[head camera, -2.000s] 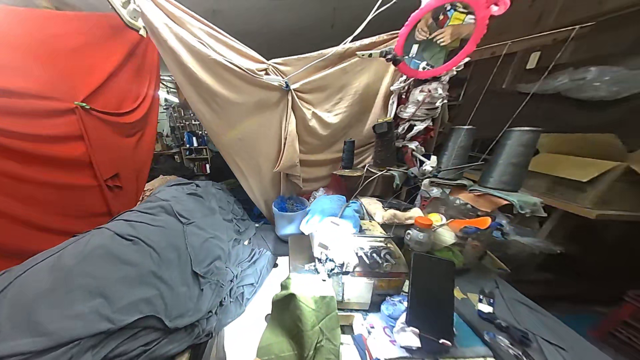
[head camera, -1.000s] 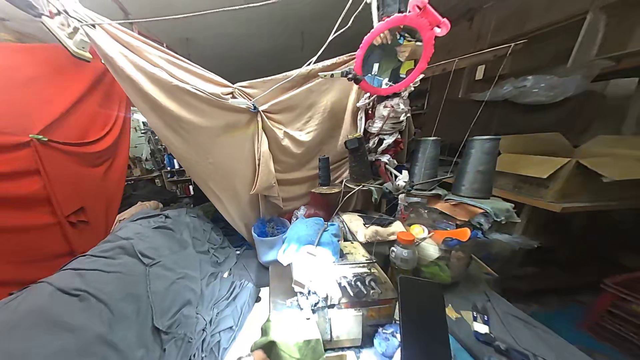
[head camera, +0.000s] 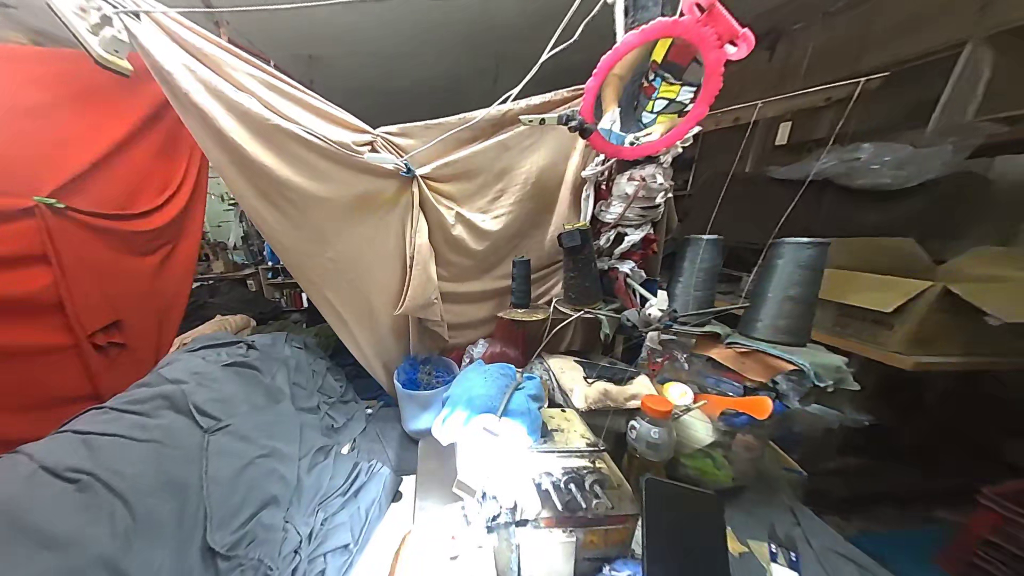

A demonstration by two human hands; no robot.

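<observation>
Neither my left hand nor my right hand shows directly at the work surface. Part of an arm and what look like hands are reflected in a round pink-framed mirror (head camera: pixel 654 88), too small to tell what they hold. An industrial sewing machine (head camera: pixel 580 508) stands at the lower middle, its left part washed out by bright lamp light. Blue cloth (head camera: pixel 492 396) is bunched on top of it. A dark, flat, phone-like object (head camera: pixel 684 528) stands upright at its right. Grey fabric (head camera: pixel 264 448) lies heaped on the left. A thin brown curved edge at the bottom cannot be identified.
A white tub (head camera: pixel 422 404) of blue scraps stands behind the machine. To the right are an orange-capped bottle (head camera: pixel 651 436), large dark thread cones (head camera: pixel 784 292) and an open cardboard box (head camera: pixel 888 316). Beige cloth (head camera: pixel 488 216) hangs behind, red cloth (head camera: pixel 88 240) at the left.
The green cloth at the front of the machine, seen in both earlier frames, is out of view now. The view has shifted. What the mirror reflects has changed.
</observation>
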